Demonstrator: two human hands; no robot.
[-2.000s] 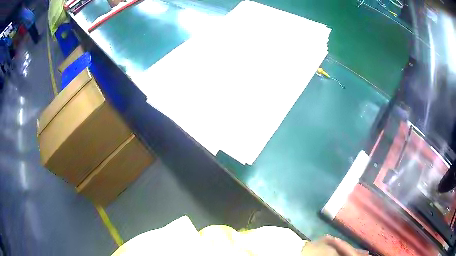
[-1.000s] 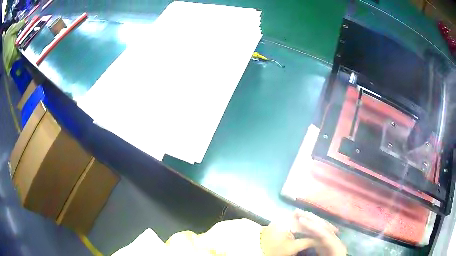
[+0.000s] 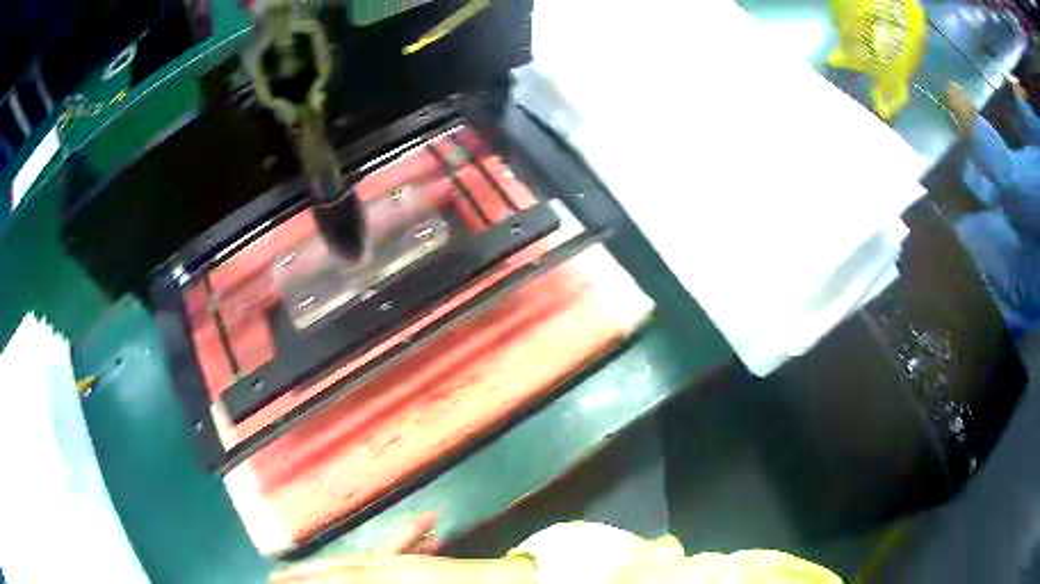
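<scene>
A red base pad point(image 3: 456, 399) with pale end strips lies below me on the green bench. A black frame point(image 3: 393, 299) with bars and screws lies over it. A clear plate point(image 3: 359, 280) sits mid-frame, with the dark tapered plunger point(image 3: 342, 228) pointing down at it; contact cannot be told. At the bottom edge, overexposed skin, seemingly my right hand point(image 3: 376, 567), lies in front of the pad, cut off and blurred. Reddish fingertips show beside it. I cannot tell which hand they belong to, so my left hand is not clearly made out. Nothing is visibly held.
White sheets point(image 3: 730, 171) are stacked right of the fixture; another white stack point(image 3: 51, 468) is at the left edge. A black bin point(image 3: 833, 399) with small shiny pieces stands beside the bench. A yellow bundle point(image 3: 884, 46) and a person's blue sleeve point(image 3: 1004, 171) are at upper right.
The view has swung right, so the fixture is now left of centre and the right-hand stack shows. The cartons have left view. The hands remain low at the fixture's front.
</scene>
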